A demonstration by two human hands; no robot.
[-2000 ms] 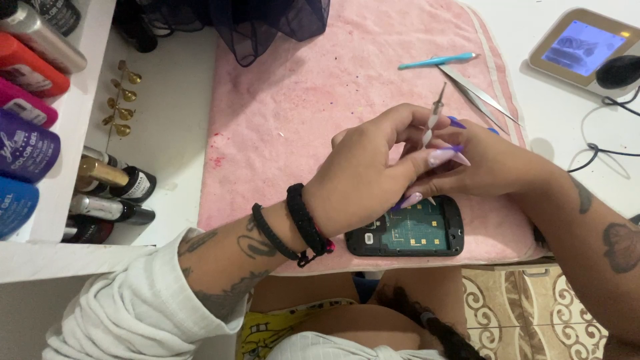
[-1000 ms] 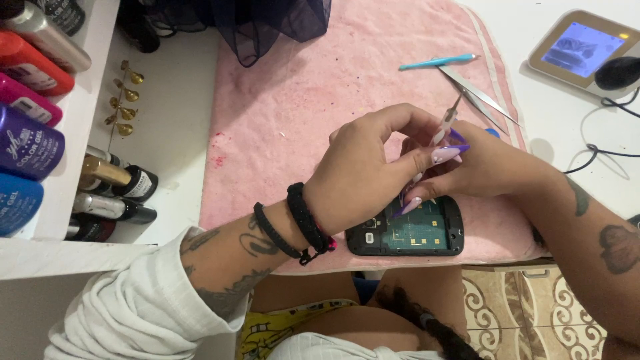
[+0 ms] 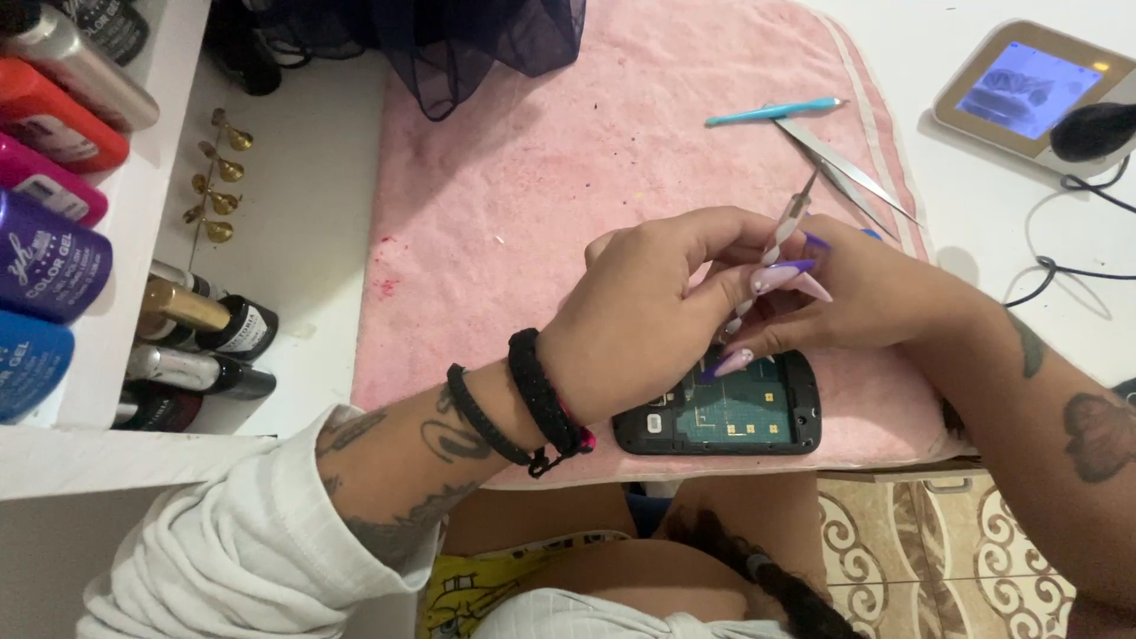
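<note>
My left hand (image 3: 639, 311), with black bracelets at its wrist, grips a thin tool with a spiral white handle and a metal tip (image 3: 781, 244) between thumb and fingers. The tool slants, its visible tip pointing up and away. My right hand (image 3: 852, 284) meets it from the right, fingertips around the tool's lower part; how much it bears is hard to tell. Both hands are over the far edge of an opened mobile phone (image 3: 737, 413), whose green circuit board shows in a black frame. The tool's lower end is hidden by fingers.
A pink towel (image 3: 497, 177) lies under the phone. Beyond my hands are a blue pen-like tool (image 3: 772, 112) and metal tweezers (image 3: 843, 169). A device with a lit screen (image 3: 1029, 89) and black cable stands right. Nail polish bottles (image 3: 53, 257) line the left shelf; dark sheer fabric (image 3: 444, 44) lies at the back.
The tool in my fingers has changed its tilt a little, its visible tip leaning further right than two seconds ago. Both hands stay above the phone, which has not plainly moved.
</note>
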